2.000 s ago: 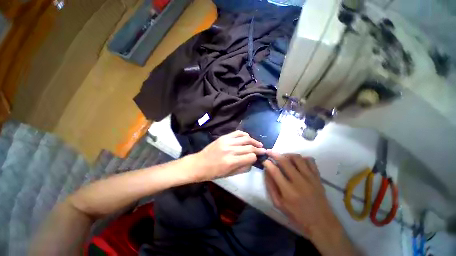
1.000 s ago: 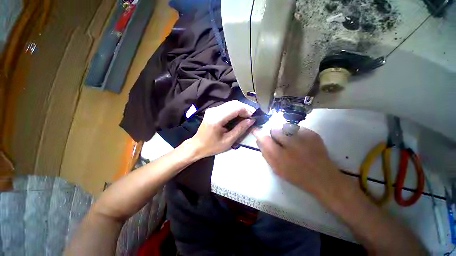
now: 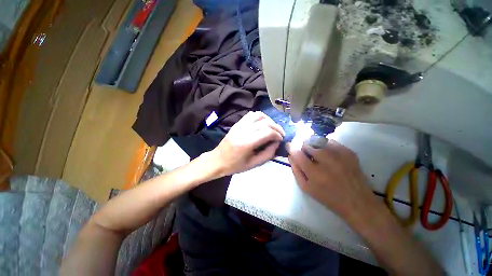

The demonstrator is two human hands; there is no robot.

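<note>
A dark brown garment [image 3: 216, 81] with a small white label lies in loose folds left of the sewing machine head [image 3: 307, 54]. Its edge runs to the needle area, where the lamp glare hides the needle and presser foot. My left hand [image 3: 252, 141] holds the cloth edge just left of the needle, fingers bent. My right hand [image 3: 329, 170] is right beside it, in front of the needle, with fingertips at the cloth edge; glare hides what they grip.
Scissors [image 3: 436, 199] with yellow and red handles lie on the white table [image 3: 270, 188] at the right, beside a thin white tool [image 3: 463, 237] and blue snips [image 3: 482, 242]. A grey tray [image 3: 132, 54] with red items stands on the cardboard surface [image 3: 89, 140] at the left.
The view has shifted and the machine head fills more of it. Both hands have moved with the cloth edge up to the needle. The garment lies lower left of the head.
</note>
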